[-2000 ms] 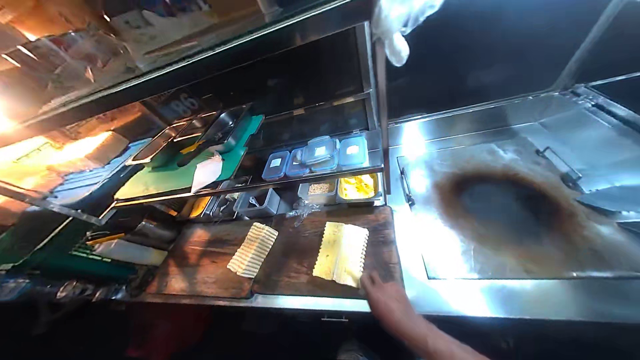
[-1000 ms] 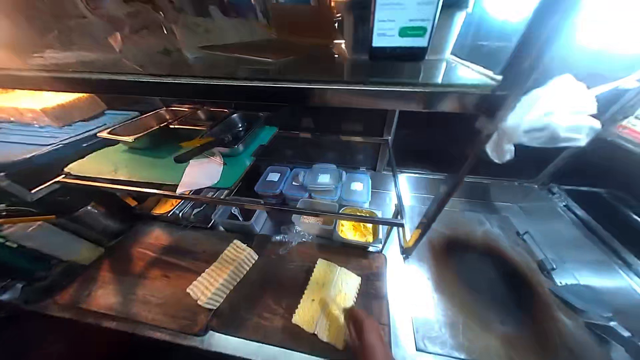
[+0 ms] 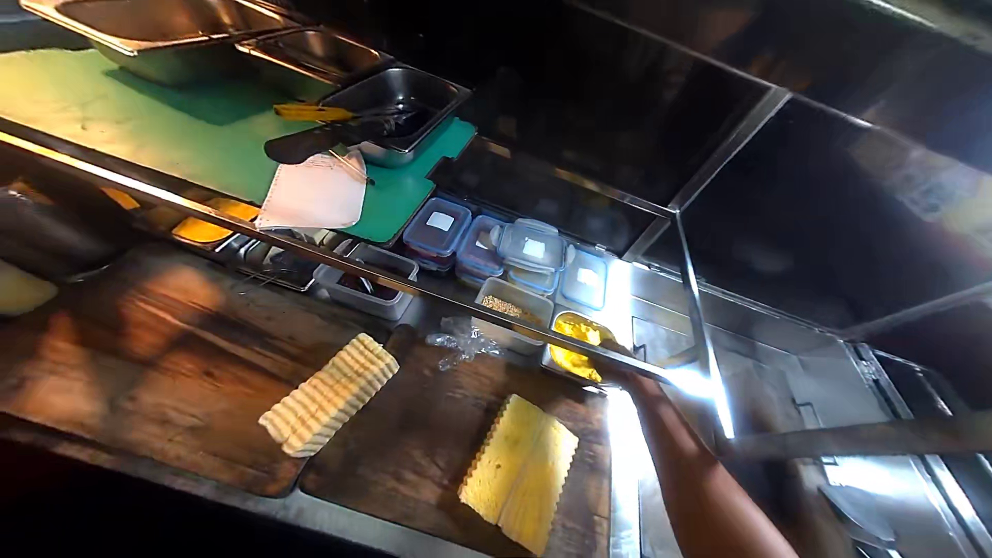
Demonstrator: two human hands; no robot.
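My right hand [image 3: 614, 358] reaches under the shelf's metal rail to a steel container of yellow spread [image 3: 575, 345]; the rail and blur hide its fingers, so its grip does not show. Below it, on a dark wooden board, lies an opened piece of ridged bread with a yellow face [image 3: 519, 473]. A ridged, toasted-looking bread piece [image 3: 329, 395] lies to the left on another wooden board. Crumpled clear plastic wrap [image 3: 463, 342] rests behind the boards, near a tub of chopped nuts or grains [image 3: 511, 306]. My left hand is out of view.
A metal rail [image 3: 434, 291] crosses above the back of the boards. On the shelf are a green cutting board [image 3: 403, 205], steel pans [image 3: 403, 93], a dark-handled knife [image 3: 310, 143] and a paper [image 3: 318, 190]. Lidded plastic boxes [image 3: 438, 225] stand behind. A steel griddle area [image 3: 775, 387] is at right.
My right hand has moved from the yellow-faced bread to the container of yellow spread behind it. The view has shifted considerably.
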